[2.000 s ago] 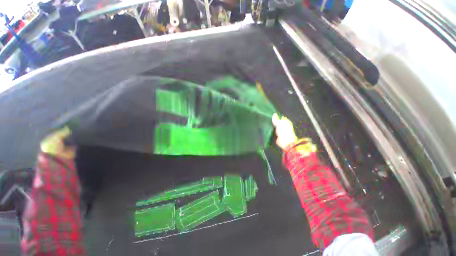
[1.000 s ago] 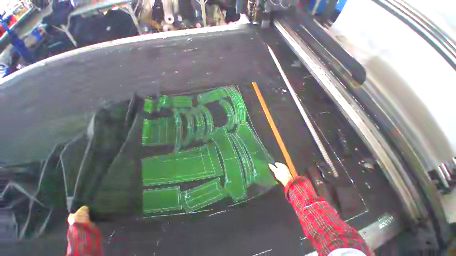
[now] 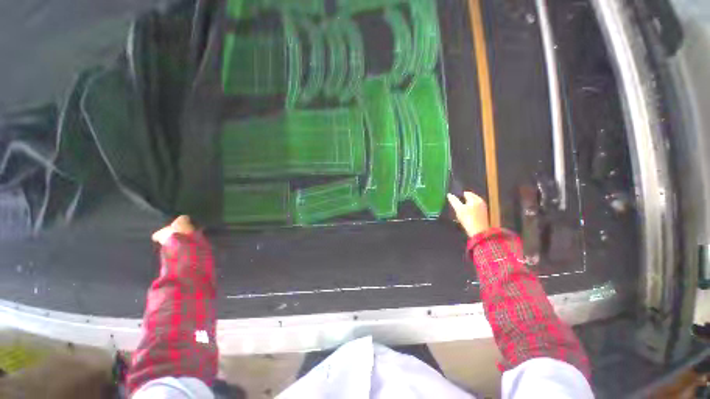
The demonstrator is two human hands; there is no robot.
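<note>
A thin black sheet (image 3: 202,140) lies on the black cutting bed (image 3: 327,265), bunched in folds at its left and flatter at its right. Green projected pattern shapes (image 3: 323,144) fall on the flatter part. My left hand (image 3: 175,227) is closed on the sheet's near edge, below the folds. My right hand (image 3: 469,212) is at the sheet's near right corner, fingertips at its edge; whether they pinch it is unclear. An orange-brown stick (image 3: 486,109) lies just right of the sheet, its near end close to my right hand.
A silver-white strip (image 3: 554,101) lies right of the stick. A brown bar tool (image 3: 529,214) lies near its lower end. Metal rails (image 3: 634,117) run along the right. The bed's silver rim (image 3: 350,331) is in front of my body. White projected lines cross the near bed.
The sheet was lifted and billowing two seconds ago; now it lies down, uncovering the stick. Since one second ago the view has tilted down, and the folds on the left remain.
</note>
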